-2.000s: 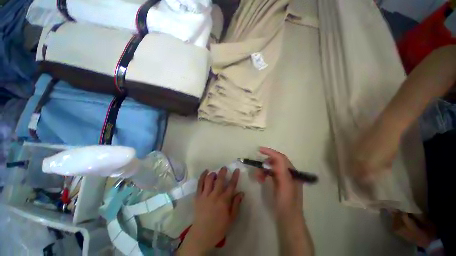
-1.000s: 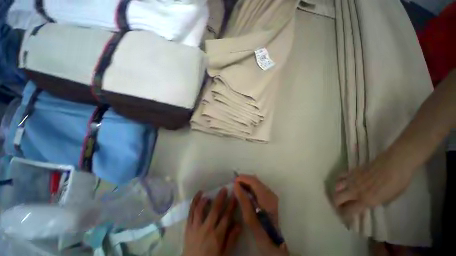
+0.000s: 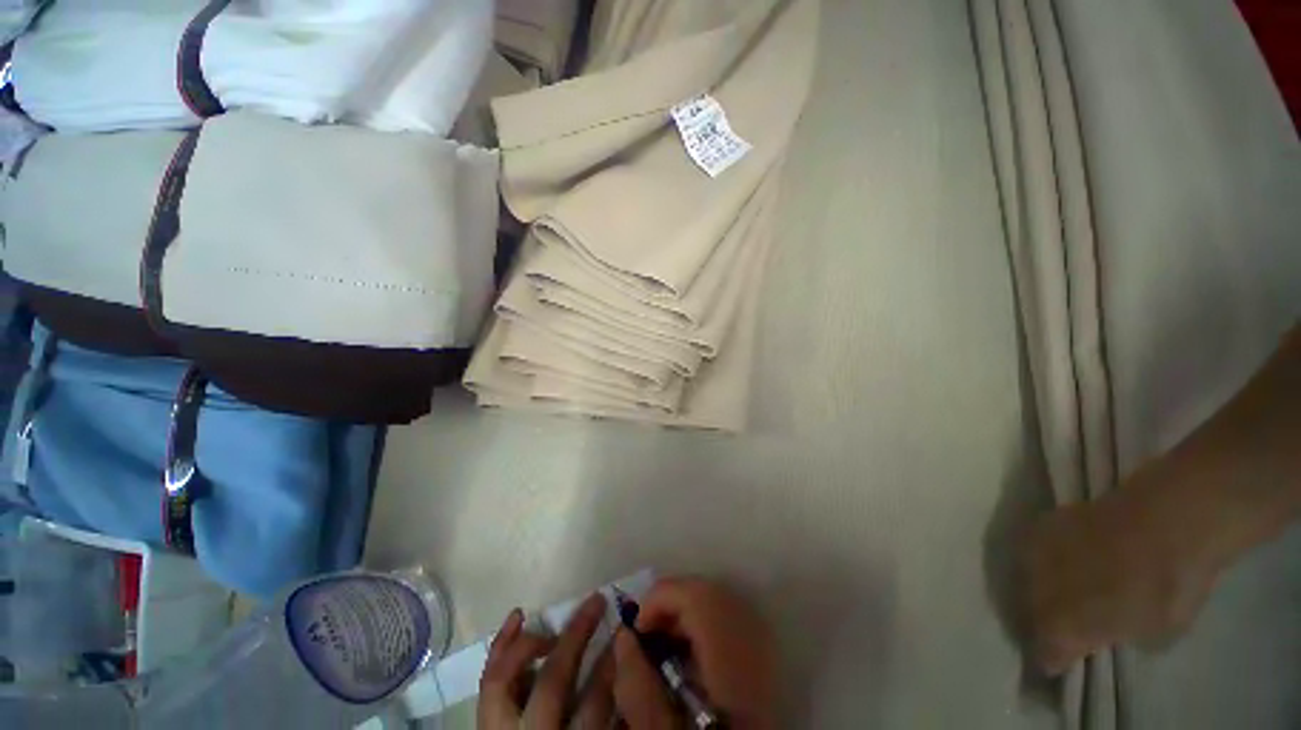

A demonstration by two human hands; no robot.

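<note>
A white label strip [image 3: 460, 667] lies on the table at the bottom centre. My left hand [image 3: 549, 677] rests on the strip with fingers spread, pressing it down. My right hand [image 3: 709, 642] holds a black marker pen [image 3: 668, 667], its tip at the strip's upper right end. Both hands are partly cut off by the bottom edge. A folded beige curtain panel [image 3: 606, 307] with stepped folds lies above, bearing a white printed label [image 3: 711, 136].
Another person's hand [image 3: 1127, 585] presses a pleated beige panel [image 3: 1063, 285] on the right. Strapped white, cream and blue bundles [image 3: 271, 478] are stacked at left. A clear bottle [image 3: 360, 638] and a white tray [image 3: 143, 606] are at lower left.
The view has shifted, so the folded panel and bundles appear further left. My right hand has brought the pen to the strip end. The other person's hand remains on the pleated panel.
</note>
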